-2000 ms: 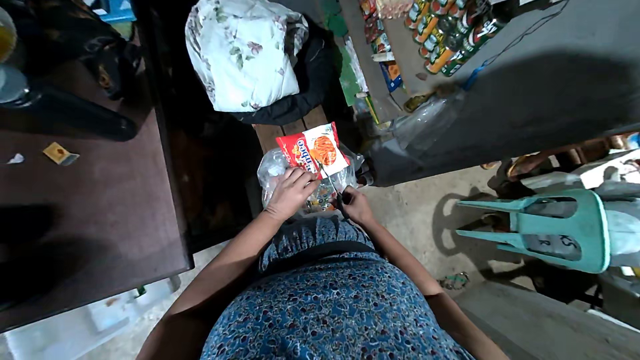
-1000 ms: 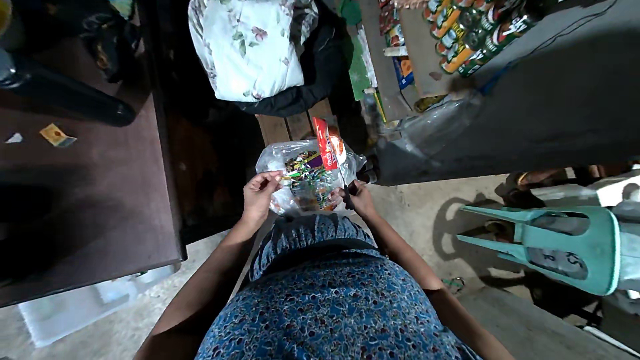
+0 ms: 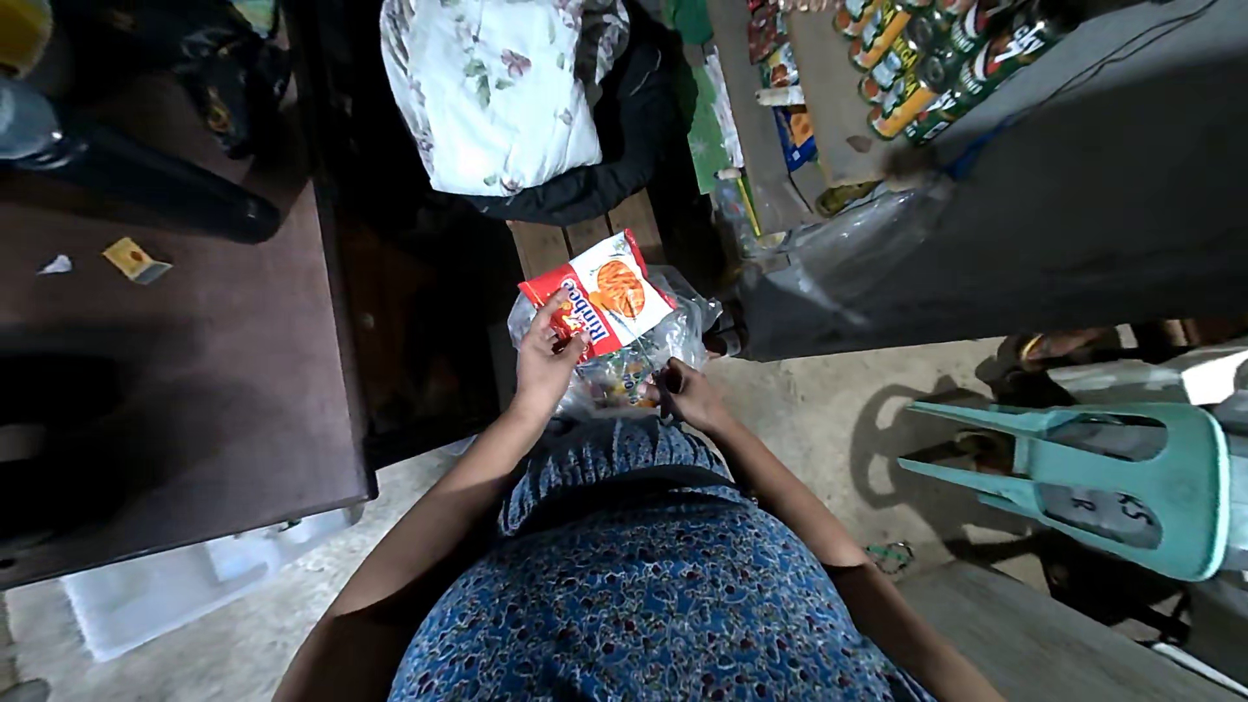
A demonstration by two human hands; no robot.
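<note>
A red and white Rimbee snack packet (image 3: 616, 292) is held at its lower left edge by my left hand (image 3: 552, 353), fingers over its red part. Below and behind it lies a clear plastic bag (image 3: 682, 317) with colourful wrapped items inside, low in front of my body. My right hand (image 3: 688, 390), at the bag's lower right edge, is closed around the dark handles of what look like scissors (image 3: 671, 382); the blades are hard to make out.
A wooden slatted bench (image 3: 590, 234) bears a floral white cloth (image 3: 507, 88) beyond the bag. A brown table (image 3: 234, 390) stands left, with a small yellow box (image 3: 135, 260). Cans (image 3: 912, 88) stand on a shelf upper right; a green plastic chair (image 3: 1121, 478) lies right.
One second ago my left hand was at the bag's left side and the packet stood nearly edge-on at the right. Now the packet lies face up across the bag, in my left hand.
</note>
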